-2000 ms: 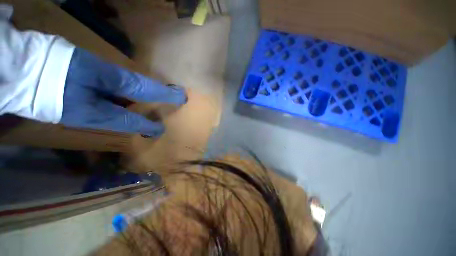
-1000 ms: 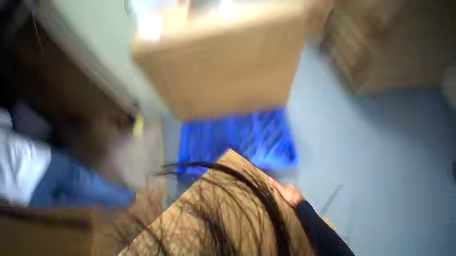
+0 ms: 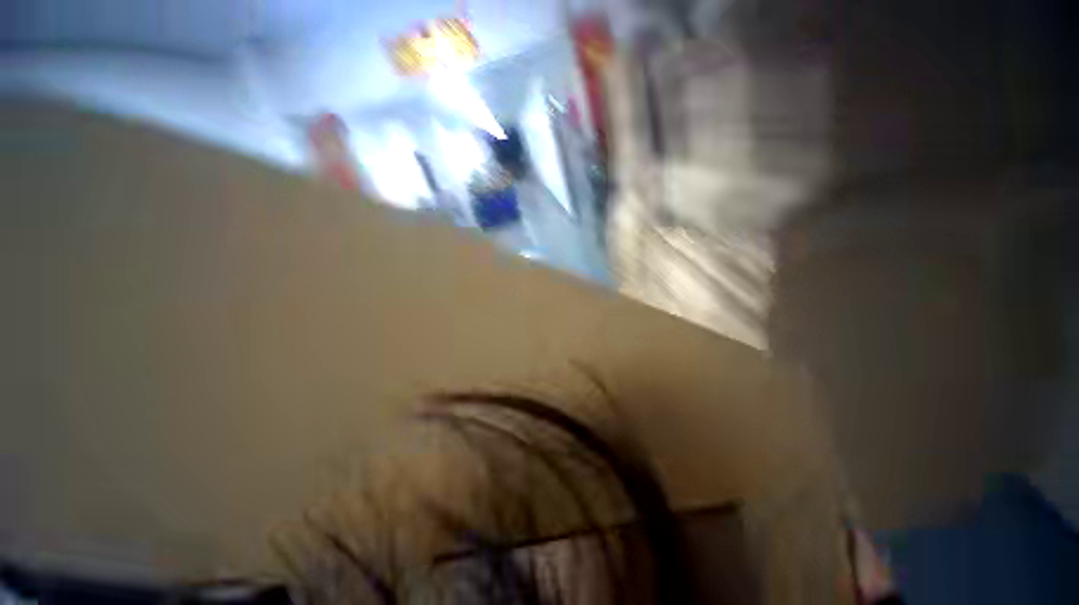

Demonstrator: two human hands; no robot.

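Observation:
A large brown shipping carton [image 3: 296,319] fills the left and middle of the blurred view, very close, its upper edge slanting down to the right. A small part of my right hand [image 3: 873,570] shows at the bottom right, against the carton's right side; its fingers are blurred and mostly hidden. My left hand is not in view. Dark curved strands cross the carton's lower part.
Behind the carton's edge is a bright area with red banners [image 3: 594,71] and a blurred yellow-orange shape [image 3: 435,45]. Large dim brown shapes [image 3: 923,355] stand close on the right. A dark shape lies at the bottom left.
The view has swung up from the floor; the blue pallet and the person in jeans are out of sight. The carton now fills much more of the view, and my right hand appears lower and farther right.

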